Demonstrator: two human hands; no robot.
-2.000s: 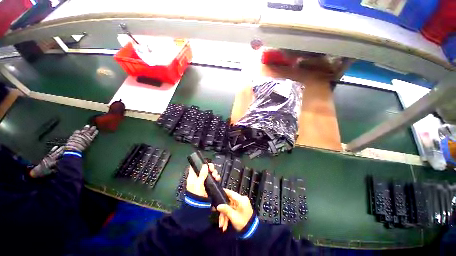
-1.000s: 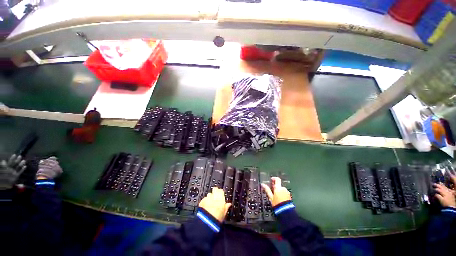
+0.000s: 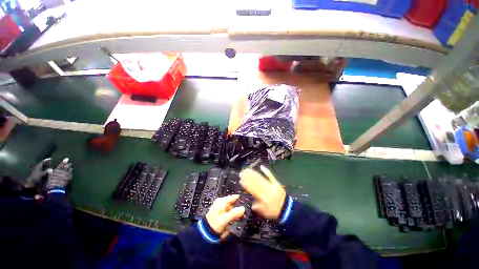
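Note:
A row of black remote controls [image 3: 200, 194] lies side by side, buttons up, on the green bench in front of me. My left hand [image 3: 225, 214] is over the lower middle of the row, fingers bent; whether it grips a remote I cannot tell. My right hand [image 3: 264, 192] is over the row's right part, fingers extended and slightly blurred, with nothing visible in it. Both hands hide the remotes under them. An open clear plastic bag [image 3: 270, 113] with loose black covers [image 3: 254, 149] lies just beyond.
More remotes lie behind [image 3: 191, 139], at left [image 3: 141, 184] and at right [image 3: 420, 202]. A red parts bin [image 3: 147, 79] stands on a white sheet [image 3: 137, 113]. A dark red object [image 3: 106, 137] lies near a neighbour's gloved hands [image 3: 58, 176]. A slanted post [image 3: 391, 113] and shelf edge [image 3: 294, 44] frame the bench.
Two seconds ago both hands held a remote; one second ago they were apart on the row. Now my right hand has moved left and up, close to my left hand.

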